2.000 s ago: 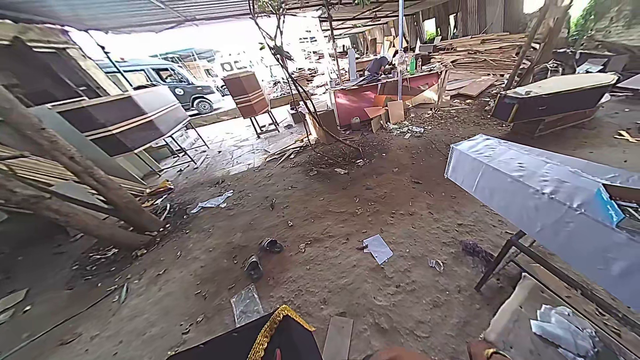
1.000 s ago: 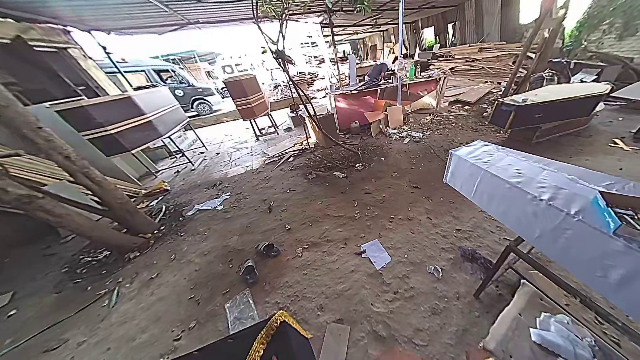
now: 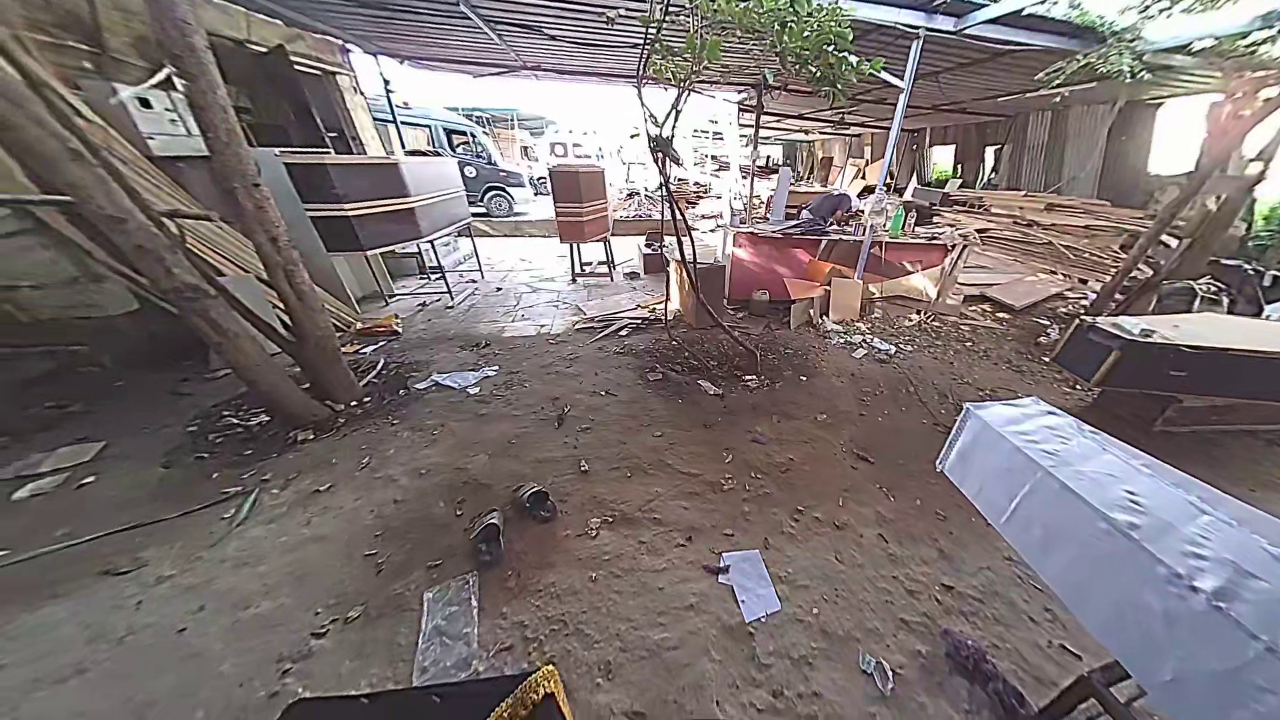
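Observation:
Neither my left hand nor my right hand shows in the head view. At the bottom edge is the end of a black box point(image 3: 400, 703) with gold braided trim point(image 3: 535, 693). To the right, a coffin covered in pale, shiny cloth point(image 3: 1120, 530) rests on a dark metal stand point(image 3: 1090, 692). A pair of dark slippers point(image 3: 488, 535) lies on the dirt floor, with a clear plastic sheet point(image 3: 448, 625) nearer to me. A white sheet of paper point(image 3: 751, 584) lies between the slippers and the cloth-covered coffin.
Two brown coffins point(image 3: 385, 200) point(image 3: 580, 203) stand on metal stands ahead. Leaning tree trunks point(image 3: 270, 220) rise at left, a thin tree point(image 3: 690, 250) in the middle. Beyond are a red workbench point(image 3: 775, 268), a bent-over person point(image 3: 828, 208), stacked planks point(image 3: 1040, 235) and a dark coffin point(image 3: 1180, 350).
The view has tilted up, so less of the black box and the cloth-covered coffin shows. Fingers seen at the bottom edge two seconds ago are out of view.

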